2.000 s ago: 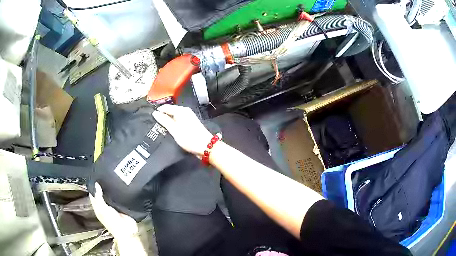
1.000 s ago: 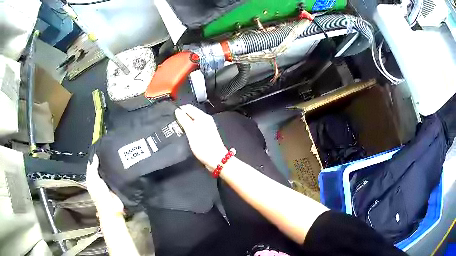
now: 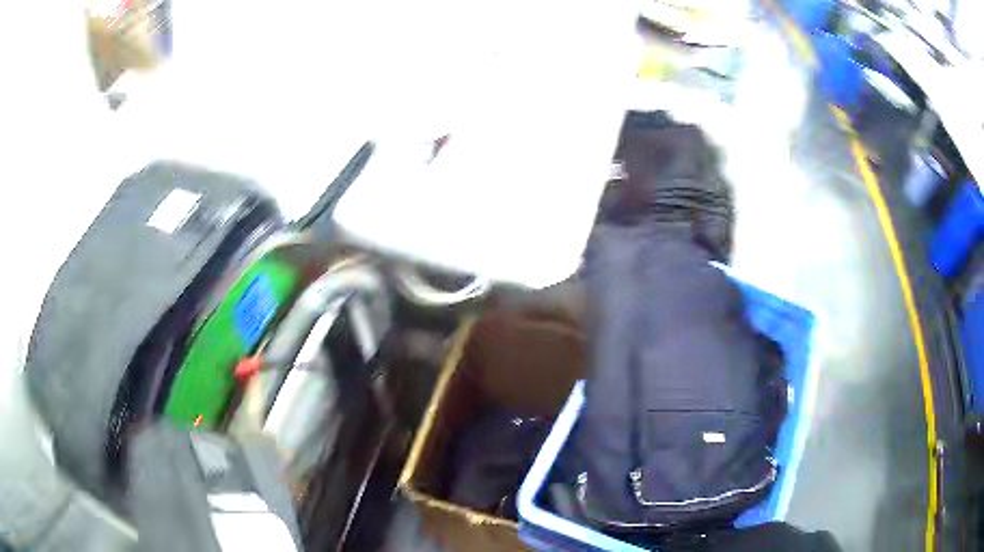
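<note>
The view is blurred and neither of my hands shows. A dark grey-black fabric piece [image 3: 173, 491] with a white label [image 3: 254, 526] is at the lower left, cut off by the bottom edge; what holds it is hidden. Navy-black bags [image 3: 691, 367] lie heaped in and over a blue plastic bin [image 3: 796, 323] at the lower right. The top one has a small white tag and a pale zipper line. A black sleeve [image 3: 782, 539] shows at the bottom edge.
Black bags [image 3: 119, 286] are piled at the left above a green machine panel [image 3: 221, 350]. An open cardboard box [image 3: 437, 415] with dark contents stands beside the bin. A yellow line [image 3: 901, 286] runs along the grey floor at the right.
The view has swung right. My hands, the orange suction head and the rack at the left have left the picture. The bin now sits nearer the centre, and the aisle shows.
</note>
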